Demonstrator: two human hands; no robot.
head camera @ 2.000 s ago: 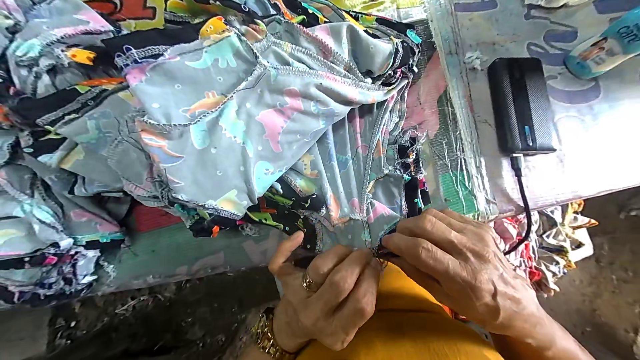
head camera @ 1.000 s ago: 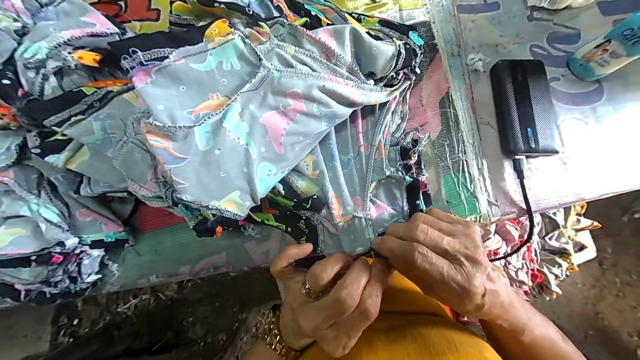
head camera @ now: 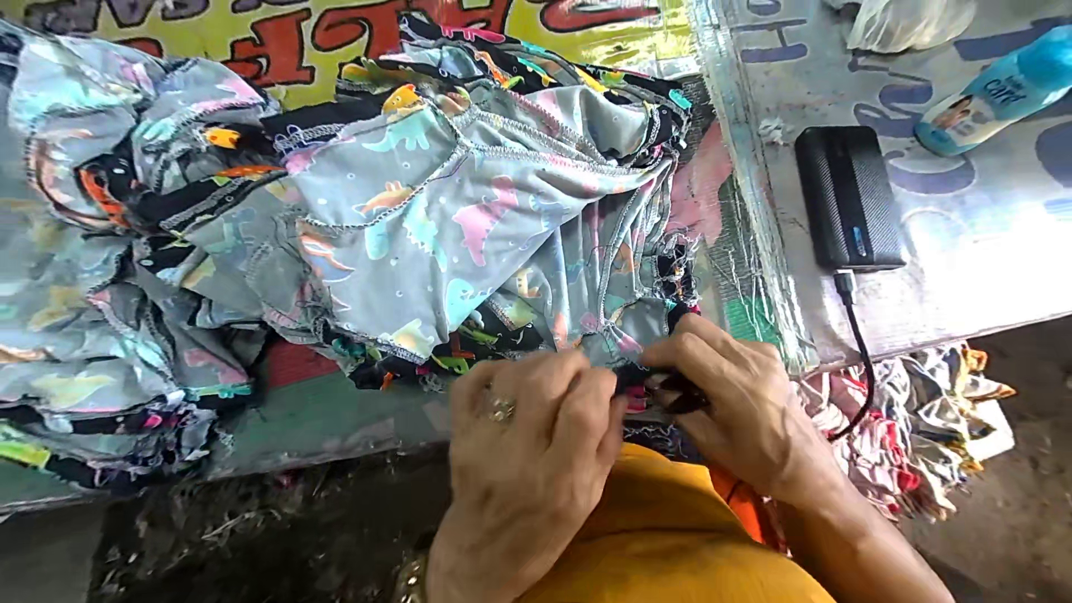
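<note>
A heap of grey garments printed with dinosaurs, with overlocked seams and black trim, covers much of the table. My left hand, with a ring and a gold-coloured bracelet, pinches the lower edge of the nearest grey garment. Close beside it on the right, my right hand grips the black edge of that same garment and has a small dark object under its curled fingers; its kind is unclear. Both hands are at the table's near edge, above an orange cloth on my lap. The fingertips are partly hidden.
A black power bank with a cable lies at the right on a banner-covered table. A light blue bottle lies behind it, near a translucent plastic bag. More crumpled fabric sits below the table edge at right.
My left hand has turned more palm-down, with its back now facing up. My right hand has opened out somewhat around the dark object. The heap of garments has stayed in place.
</note>
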